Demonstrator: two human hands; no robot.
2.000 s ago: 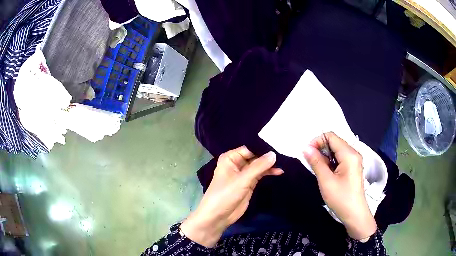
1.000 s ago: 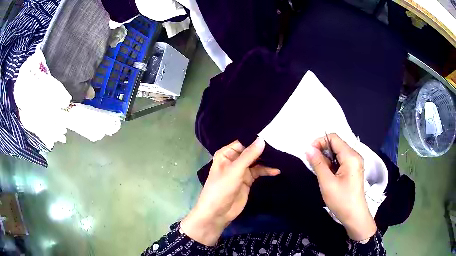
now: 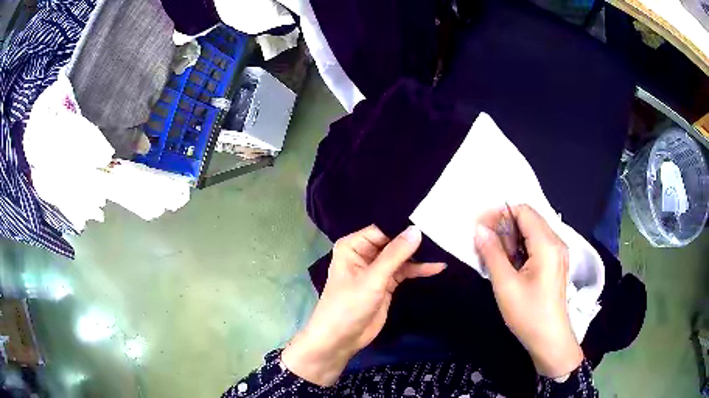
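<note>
A dark velvet garment [image 3: 373, 167] lies heaped over my lap. A white backing piece [image 3: 482, 179] spreads on it, with one corner pointing up and crumpled white cloth at its lower right. My left hand [image 3: 361, 291] pinches the edge at the white piece's left corner between thumb and forefinger. My right hand [image 3: 529, 280] is over the white piece and holds small dark metal snips [image 3: 510, 231], with the tip showing above the fingers and the rest hidden in the palm.
At left are a blue crate [image 3: 186, 109], grey cloth [image 3: 120, 62], white scraps [image 3: 62, 155], striped cloth [image 3: 15, 171] and a small white-grey box [image 3: 268, 113]. A clear round bin [image 3: 672, 186] stands right. A yellow-edged table [image 3: 668, 31] is upper right.
My left thumb and fingers have moved in to the white piece's left corner and pinch its edge. My right hand stays nearly in place with the snips. The view has shifted slightly.
</note>
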